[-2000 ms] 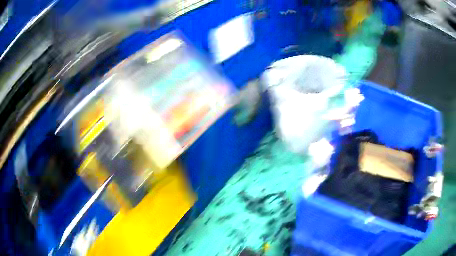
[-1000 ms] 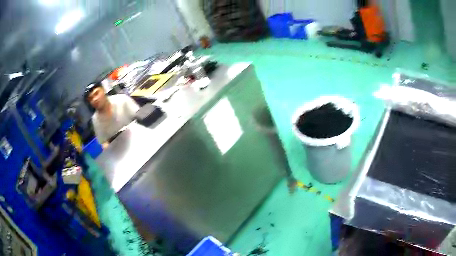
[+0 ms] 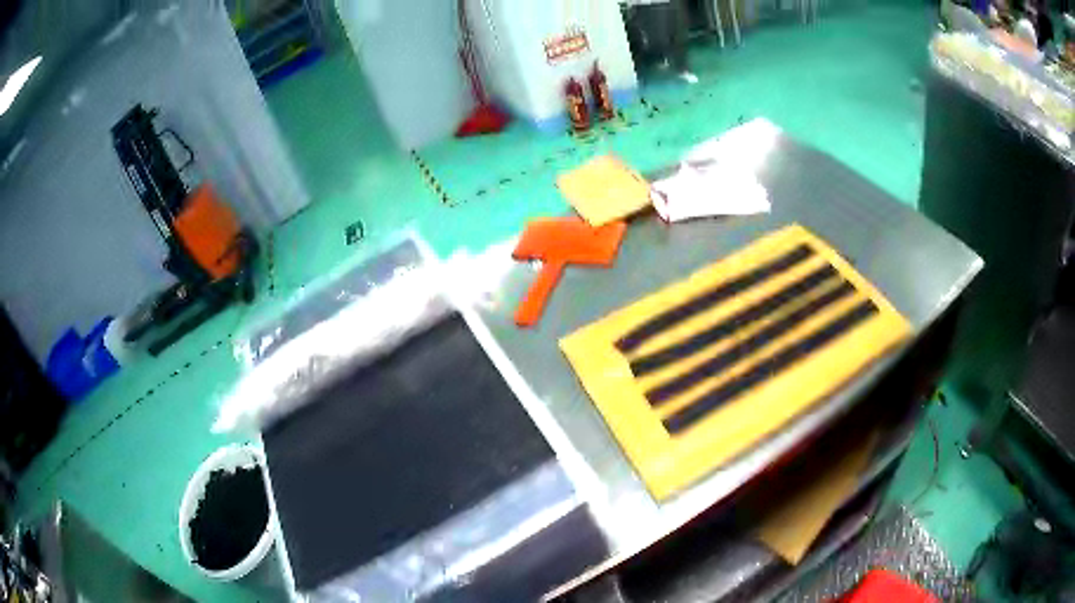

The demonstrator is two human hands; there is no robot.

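No hand is in view. In front of me, a stainless steel bench (image 3: 931, 253) carries a tan cardboard sheet (image 3: 666, 465). Several long black rubber strips (image 3: 772, 366) lie side by side on the sheet. A flat orange scraper or paddle (image 3: 584, 240) lies behind it. To the left, a wide black rubber sheet (image 3: 407, 454) lies on clear plastic film (image 3: 354, 353). A small tan piece (image 3: 605, 189) and a white cloth or paper (image 3: 711, 189) lie at the bench's back edge.
A round white bin (image 3: 228, 512) with black scraps stands on the floor at lower left. An orange and black lift truck (image 3: 210, 230) stands at far left. Two fire extinguishers (image 3: 589, 94) stand by a pillar. Another bench (image 3: 1002, 88) is at right. Something red (image 3: 878, 589) shows at the bottom edge.
The view has swung from the blue press and crate, past a bench with a seated person, to the bench with the strips. The round bin and lift truck now appear at the left.
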